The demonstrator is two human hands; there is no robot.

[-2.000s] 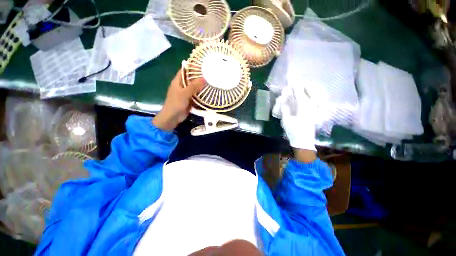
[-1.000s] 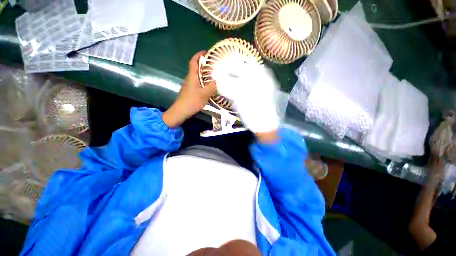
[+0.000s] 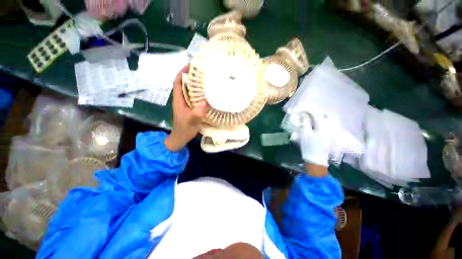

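My bare left hand holds a cream clip-on fan by the left side of its grille, white centre disc facing up, clip base towards me. My right hand, in a white glove, rests at the near left part of the bubble bags; whether its fingers grip anything cannot be told. A small grey-green block lies left of the glove. Another cream fan lies behind and right of the held fan, and a further cream clip base shows behind it.
Label sheets with a thin black pen lie at the left, beside a yellow-green sheet with dark dots. Frosted bags lie at the right. Bagged fans are below the bench at left. Part of another person's arm shows at lower right.
My gloved right hand has moved off the fan's front, right to the bubble bags. The held fan now appears larger, raised nearer the camera. The camera view has shifted.
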